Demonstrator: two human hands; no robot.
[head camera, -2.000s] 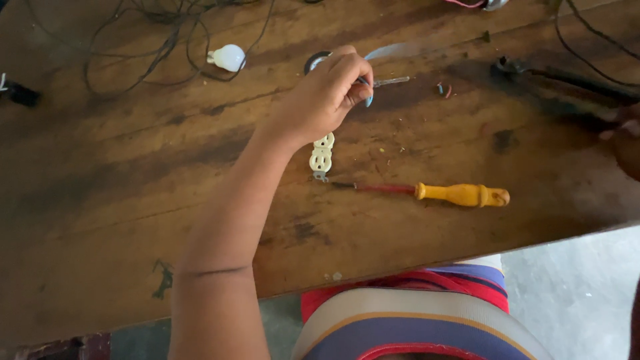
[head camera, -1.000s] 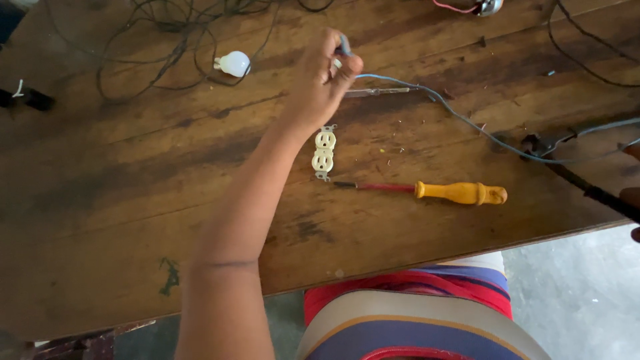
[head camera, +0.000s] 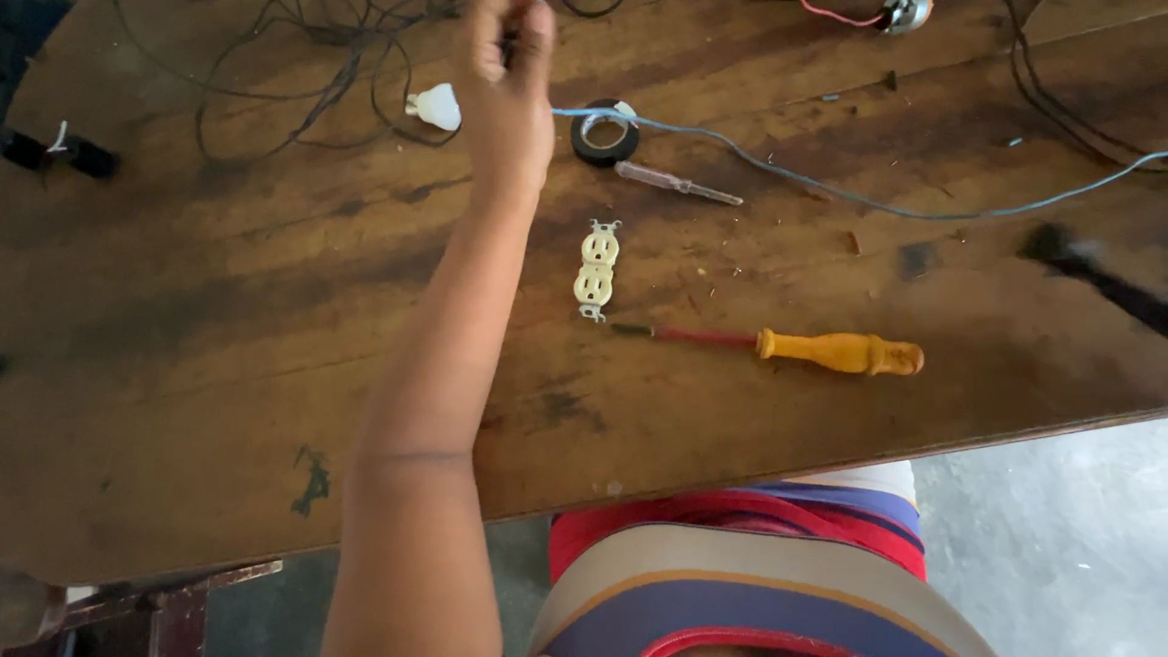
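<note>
My left hand (head camera: 511, 68) is raised at the top centre, thumb and fingers pinched; a blue wire (head camera: 712, 135) runs in behind it from the right edge, over a roll of black electrical tape (head camera: 584, 153). The wire's end is hidden by the hand. Below the tape lies a clear-handled small screwdriver (head camera: 675, 182). An ivory duplex outlet (head camera: 597, 271) rests to the right of my forearm, near the tip of a screwdriver with a yellow handle (head camera: 839, 352). My right hand is out of view; a blurred black tool (head camera: 1095, 274) shows at the right edge.
Left of my hand lies a white light bulb (head camera: 436, 107) beside tangled dark cable (head camera: 351, 68). Black parts (head camera: 59, 153) sit at the far left. A metal part with a pink wire (head camera: 903, 14) is at the top right. The wooden table's front edge (head camera: 730, 479) borders my clothing.
My left hand has moved up and left, and the blue wire now stretches across the table. The right hand, seen earlier at the right edge, has left the view.
</note>
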